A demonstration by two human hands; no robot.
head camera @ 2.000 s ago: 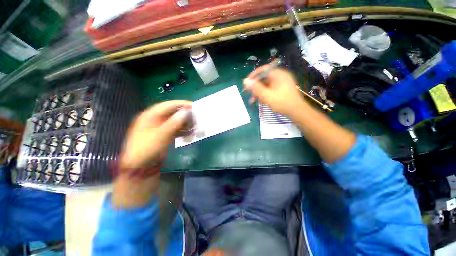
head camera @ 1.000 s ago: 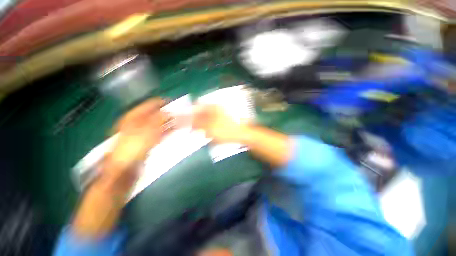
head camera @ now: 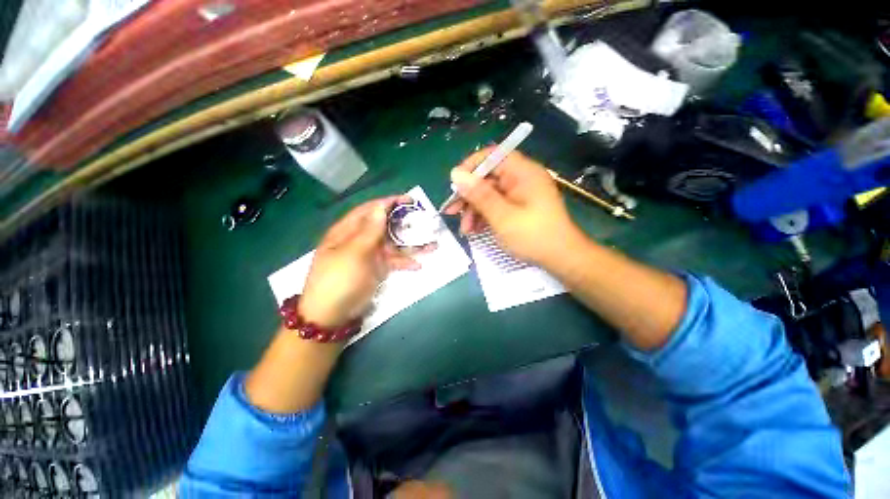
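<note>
My left hand [head camera: 348,255] holds a round watch head [head camera: 411,226] between thumb and fingers, its white face turned up, above the blank white paper [head camera: 429,268]. My right hand [head camera: 517,207] grips silver-grey tweezers [head camera: 501,154] that slant down to the left. The tweezer tip is at the right edge of the watch head; whether it touches or holds a small part cannot be told. The lined sheet [head camera: 511,276] lies on the green bench partly under my right hand and wrist.
A whitish bottle [head camera: 337,160] stands behind the paper, with small black rounds [head camera: 244,210] to its left. Stacked watch trays [head camera: 117,322] are at far left. A brass-coloured rod [head camera: 592,194], crumpled tissue [head camera: 615,90], black round-bodied item [head camera: 707,161] and blue tool [head camera: 795,183] are at right.
The view has shifted and is sharper than one second ago. My hands are now together at the watch head, with the tweezer tip at it; two seconds ago they were apart.
</note>
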